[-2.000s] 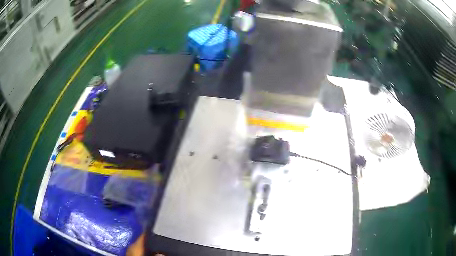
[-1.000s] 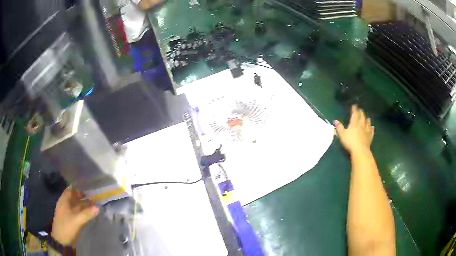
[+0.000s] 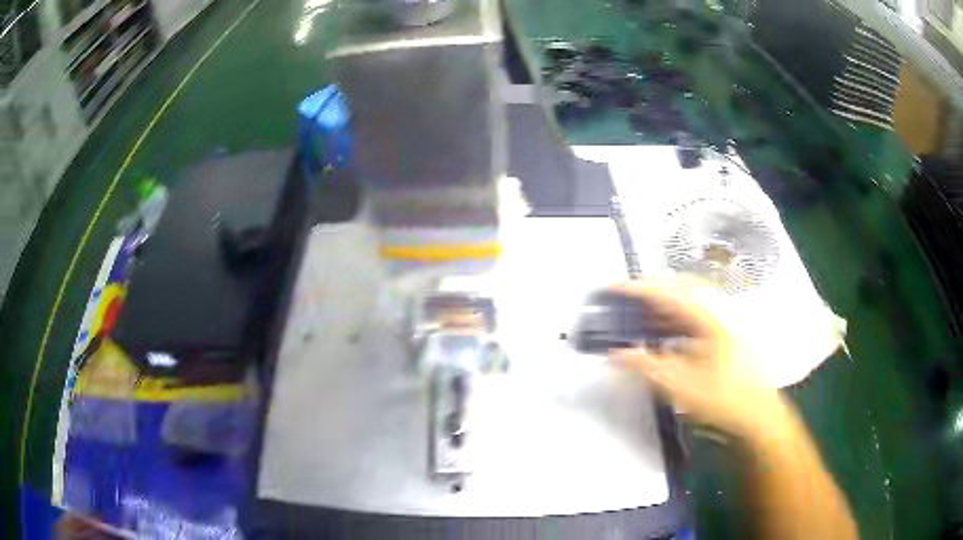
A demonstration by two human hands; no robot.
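My right hand (image 3: 702, 353) is blurred and holds a small black adapter (image 3: 610, 322) over the right part of the silver base plate (image 3: 348, 422). The silver fixture (image 3: 456, 327) stands under the grey horn block (image 3: 422, 127), with a slotted bar (image 3: 451, 422) in front of it. No black block shows in the fixture. Of my left hand, only a small blurred part (image 3: 85, 527) shows at the bottom left edge; its fingers cannot be made out.
A large black box (image 3: 206, 274) stands left of the machine on a blue-covered table (image 3: 158, 475). A fan (image 3: 723, 248) stands over a white sheet (image 3: 781, 348) at the right. A blue basket (image 3: 325, 127) is behind. Loose black pieces (image 3: 602, 79) lie on the green surface.
The view has swung back left to the machine. My right hand has come from the green surface to the plate with a black adapter. My left hand has left the horn for the bottom left edge.
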